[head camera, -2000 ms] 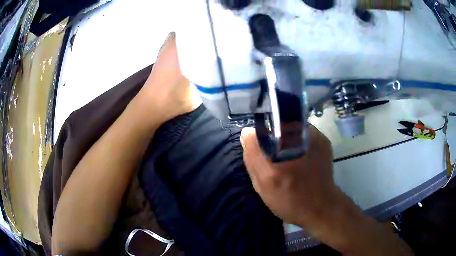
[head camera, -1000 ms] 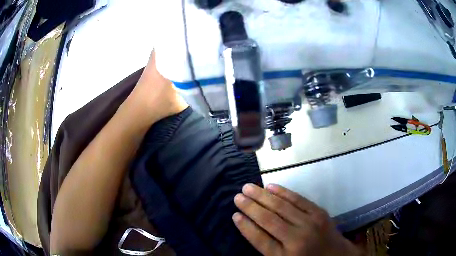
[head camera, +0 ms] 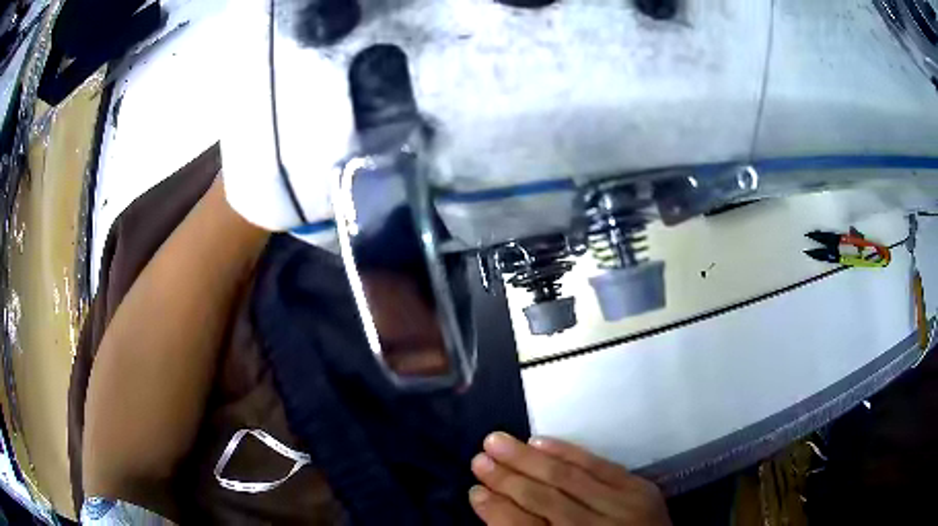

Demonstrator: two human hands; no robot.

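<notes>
The dark waistband (head camera: 483, 401) runs from under the machine head (head camera: 514, 113) towards me, looking smoother near its right edge. The brown garment cloth (head camera: 139, 231) lies left of it, with a white drawcord loop (head camera: 228, 481) near the bottom. My right hand (head camera: 566, 488) is at the bottom edge, partly cut off, with its fingertips on the band's right edge. Its thumb is hidden, so I cannot tell if it grips. My left forearm crosses the brown cloth, but the hand is hidden behind the machine head. The needle area is hidden too.
The shiny take-up lever guard (head camera: 406, 277) stands out in front. Tension knobs (head camera: 627, 291) hang over the white bed. Red-orange and yellow-green snips (head camera: 852, 250) lie at the right. A grey tape strip (head camera: 782, 431) edges the table. A tan board (head camera: 46, 267) is at the left.
The view has shifted, so the machine head looks larger and further left. My right hand has moved from beside the head down to the bottom edge. My left hand has passed out of sight behind the head.
</notes>
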